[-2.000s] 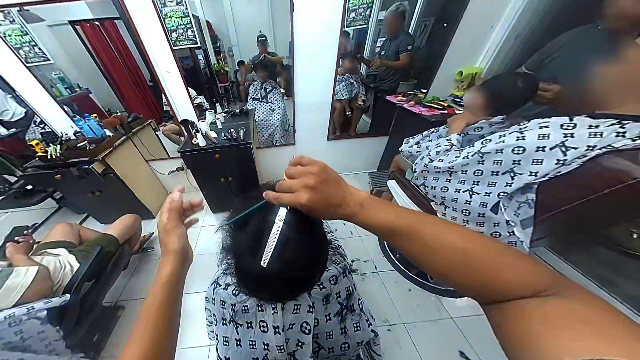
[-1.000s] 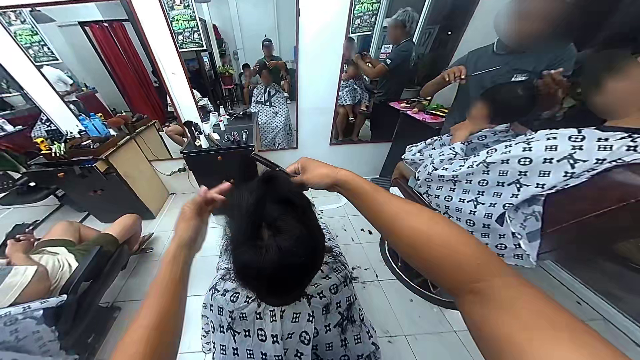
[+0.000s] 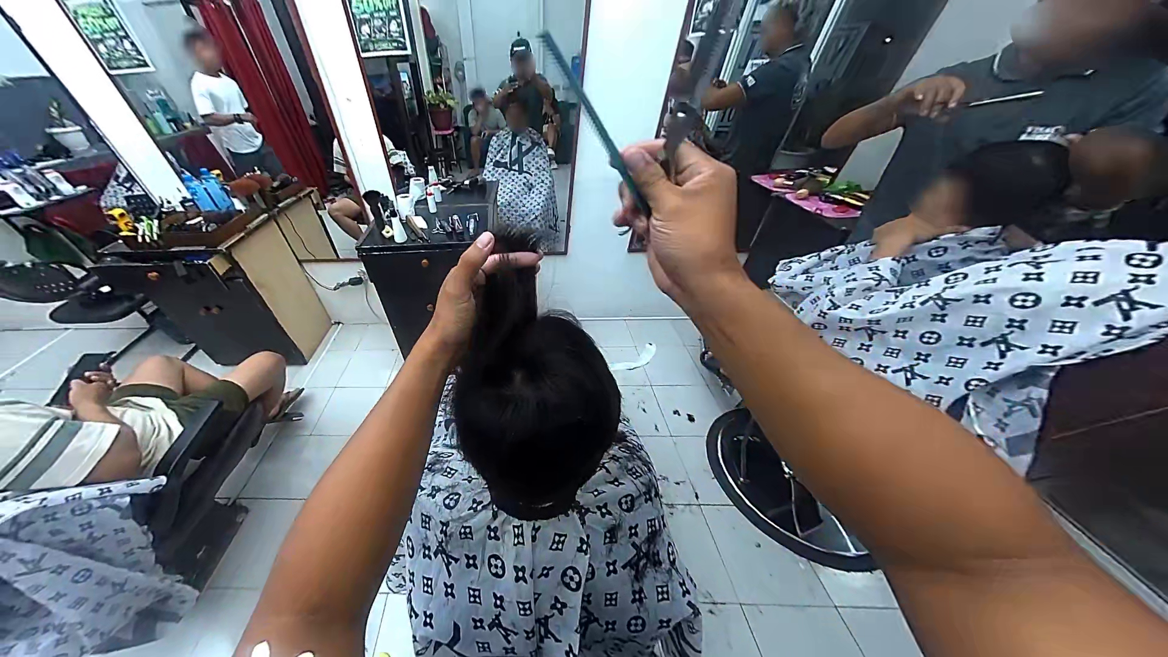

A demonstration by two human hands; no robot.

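A lock of dark hair (image 3: 511, 297) is pinched between the fingers of my left hand (image 3: 470, 287), pulled up and forward from the head of a seated person (image 3: 538, 401). That person wears a white patterned barber's cape (image 3: 547, 566) with cut hair on it. My right hand (image 3: 680, 205) is raised to the right of the lock, apart from it. It holds a green comb (image 3: 593, 119), pointing up and left, together with hair scissors (image 3: 698, 82), whose blades point upward.
At right a co-worker (image 3: 995, 137) with a tool stands over another caped person. A black cabinet (image 3: 392, 292) bearing bottles and clippers stands ahead below a mirror. At left a person sits in a barber chair (image 3: 210, 474). Hair clippings lie on the floor tiles (image 3: 757, 575).
My left hand, with nothing plainly in it before, now grips a lifted lock. My right hand has risen away from the head with the comb and scissors.
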